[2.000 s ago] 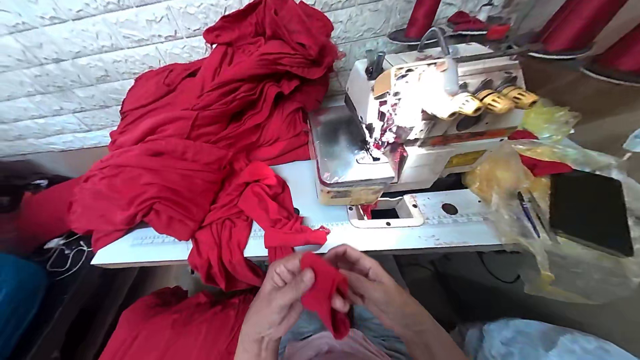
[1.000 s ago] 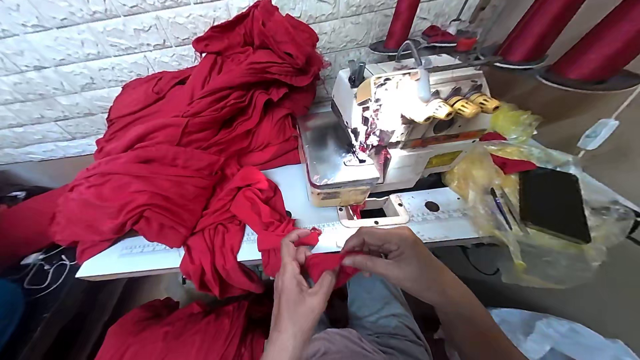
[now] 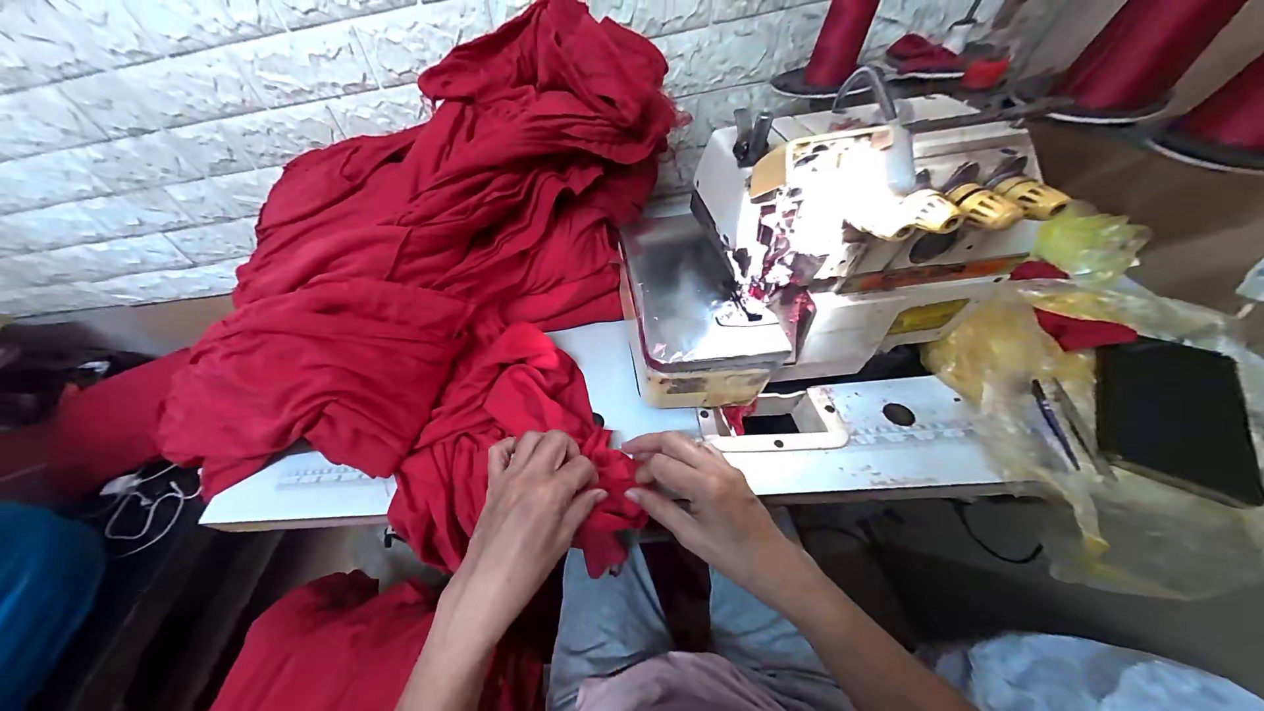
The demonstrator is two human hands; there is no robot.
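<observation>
My left hand [image 3: 533, 494] grips red fabric [image 3: 604, 533] at the table's front edge, its fingers bent over the cloth. From the right, my right hand [image 3: 706, 504] pinches the same gathered cloth between thumb and fingers. The held fabric lies against the end of a large red fabric pile [image 3: 395, 286] that spreads over the left of the white table [image 3: 889, 459]. Behind my hands stands a white overlock sewing machine [image 3: 849, 247] with its lamp shining on the needle area. Its metal-topped cloth plate [image 3: 691, 296] faces the pile. The fingertips are partly buried in folds.
Large red thread cones [image 3: 1145, 59] stand at the back right. A crumpled clear plastic bag [image 3: 1017, 365], a dark flat tablet-like object [image 3: 1175, 420] and a pen [image 3: 1055, 425] lie at the right. More red fabric [image 3: 336, 642] hangs low at the left, below the table edge.
My hands have moved up from over the lap to the table's front edge. The small red piece held before now meets the cloth of the pile.
</observation>
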